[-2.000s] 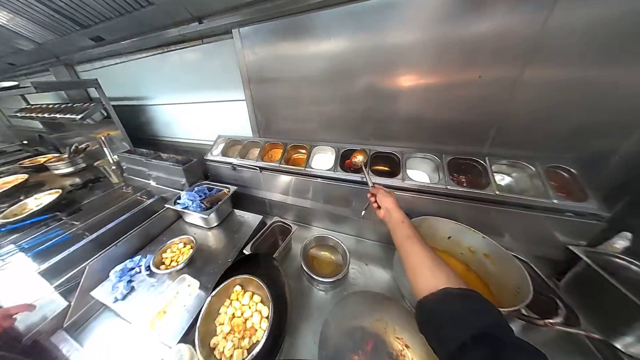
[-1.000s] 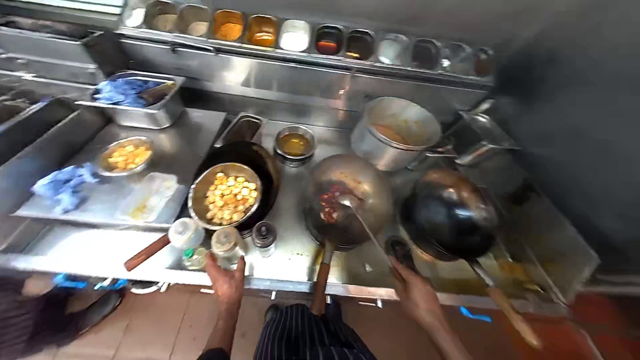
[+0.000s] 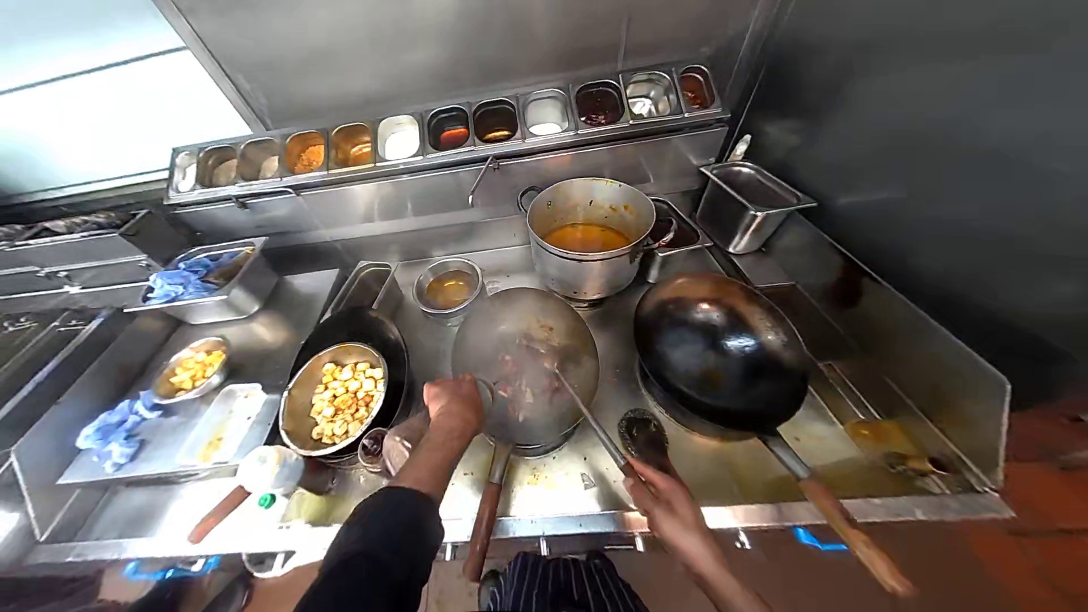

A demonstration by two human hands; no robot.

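My left hand (image 3: 456, 406) grips a clear bottle or jar, partly hidden by the hand, tilted at the left rim of the steaming wok (image 3: 540, 425). Dark reddish food (image 3: 523, 378) lies in that wok, blurred by steam. In my right hand (image 3: 667, 510) is the handle of a long metal ladle (image 3: 595, 421), its head down in the food. The wok's wooden handle (image 3: 486, 527) points toward me and neither hand touches it. Left of this wok, a metal bowl (image 3: 293, 412) of browned cubes (image 3: 347, 402) rests in a black wok (image 3: 398, 357).
A dark wok (image 3: 722, 348) sits tilted on the right burner. Behind stands a pot (image 3: 586, 276) of orange liquid, with a small metal bowl (image 3: 449, 291) to its left. Seasoning tins (image 3: 398, 138) line the back ledge. A white-topped container (image 3: 270, 469) and blue cloth (image 3: 115, 432) are at left.
My left hand has moved from the bottles at the front edge to above the middle wok, now with a container. The ladle stays in the wok, where steam now rises. The view has shifted.
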